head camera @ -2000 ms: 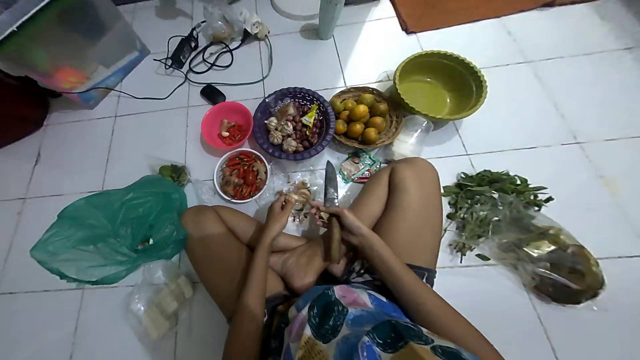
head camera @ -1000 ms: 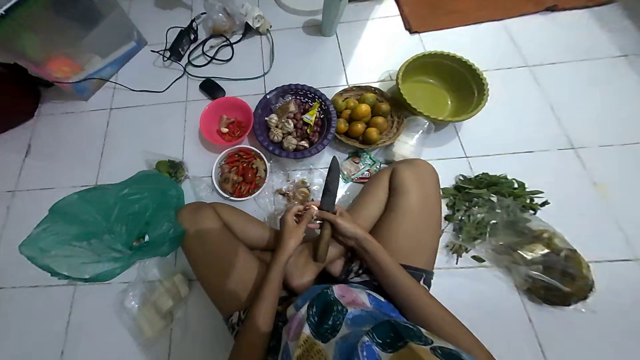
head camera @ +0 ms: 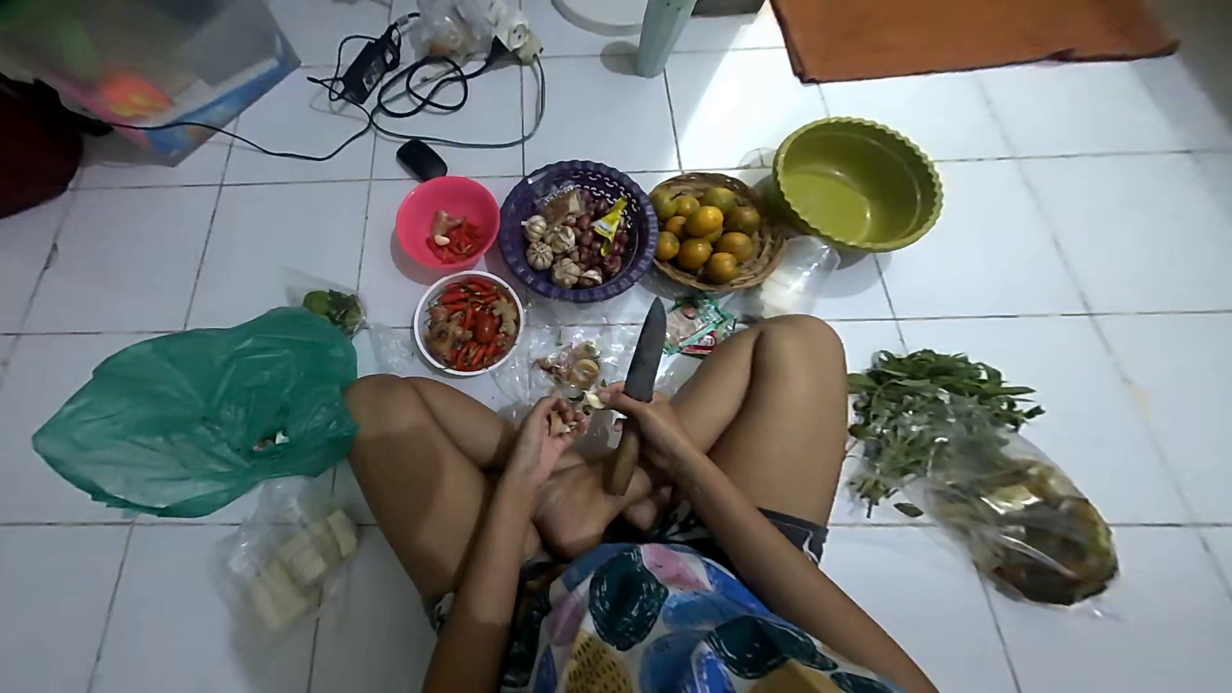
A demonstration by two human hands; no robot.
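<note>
My right hand (head camera: pixel 647 421) grips a kitchen knife (head camera: pixel 646 356), its dark blade pointing away from me and its wooden handle below the palm. A pale garlic clove (head camera: pixel 594 397) shows at that hand's fingertips. Close beside it on the left, my left hand (head camera: pixel 558 428) is cupped around small pieces that look like garlic or peel. Just beyond the hands, onion or garlic skins (head camera: pixel 575 368) lie on clear plastic. A purple basket (head camera: pixel 513 252) of garlic bulbs and shallots stands farther off, near a pink bowl (head camera: pixel 407 223) and a white bowl (head camera: pixel 421 337) with red chillies.
A wicker basket (head camera: pixel 765 265) of green-orange citrus and an olive-green basin (head camera: pixel 857 192) stand beyond my right knee. Leafy greens (head camera: pixel 948 390) and a bagged item (head camera: pixel 1039 529) lie at right. At left are a green plastic bag (head camera: pixel 212 404) and bagged pale blocks (head camera: pixel 303 568). Cables (head camera: pixel 433 91) lie farther off.
The hands, together around a small pale piece one second ago, are now slightly apart. The left hand has turned palm up. The knife stays in the right hand.
</note>
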